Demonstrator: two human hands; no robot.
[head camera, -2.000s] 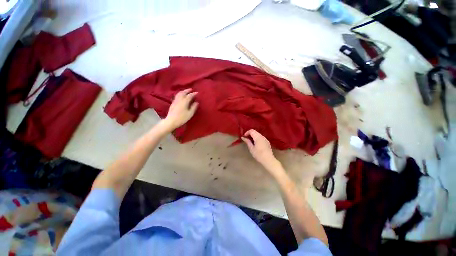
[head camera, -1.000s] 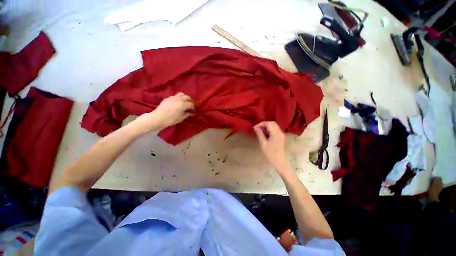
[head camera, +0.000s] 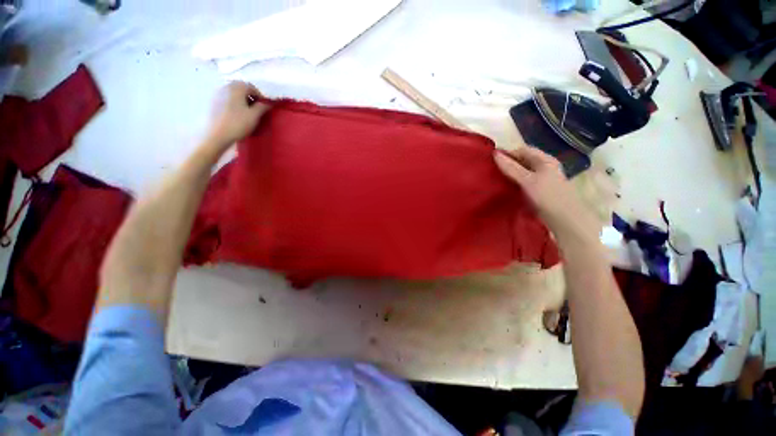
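The plain red cloth (head camera: 366, 192) is stretched between my hands over the middle of the table, its upper edge nearly straight and its lower part hanging towards me. My left hand (head camera: 238, 111) is closed on its upper left corner. My right hand (head camera: 532, 170) pinches its upper right edge. The shears (head camera: 558, 324) lie on the table to the right; only their handles show, and my right forearm and the cloth hide the rest.
Folded red pieces (head camera: 68, 251) lie at the left. A pale ruler (head camera: 417, 95) and a black iron (head camera: 562, 123) are beyond the cloth. A dark cloth pile (head camera: 659, 315) and white scraps (head camera: 723, 319) lie at the right table edge. White sheets (head camera: 298, 34) lie at the far side.
The crumpled red cloth is now drawn out taut. My left hand has moved up and left to its far corner, and my right hand up and right to the other end.
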